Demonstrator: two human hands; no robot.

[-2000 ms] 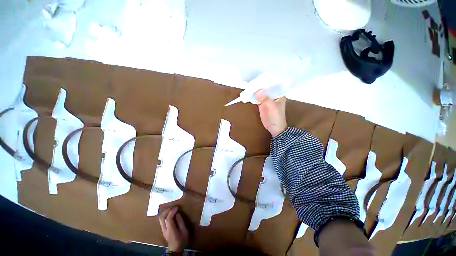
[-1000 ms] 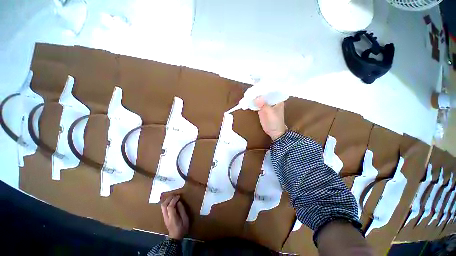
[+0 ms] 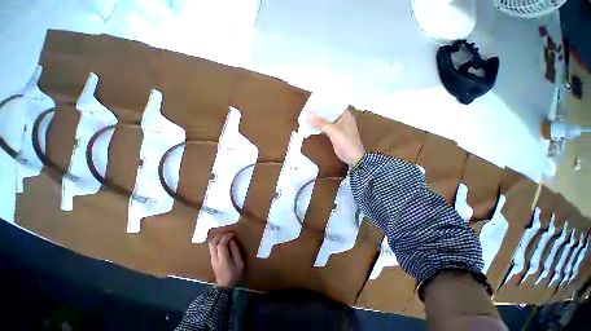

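My right hand (image 3: 340, 134) grips the white glue bottle (image 3: 327, 106), its tip pointing down at the top end of a white shaped piece (image 3: 285, 194) near the centre. The tip itself is hard to make out against the white piece. My left hand (image 3: 225, 258) holds nothing and rests, fingers slightly bent, on the brown panels (image 3: 188, 61) just below the bottom end of the neighbouring white piece (image 3: 227, 174). Dark arched handles (image 3: 165, 169) lie at the white pieces.
A black crumpled item (image 3: 466, 71), a round white fan base (image 3: 444, 18) and its grille (image 3: 531, 5) stand at the back right on the white table (image 3: 337, 39). The panel row runs on to the right, beside a tan board (image 3: 579, 169).
My right hand has moved slightly left with the bottle, whose tip has come from above the panels to the white piece's top end. The panels appear higher in the view.
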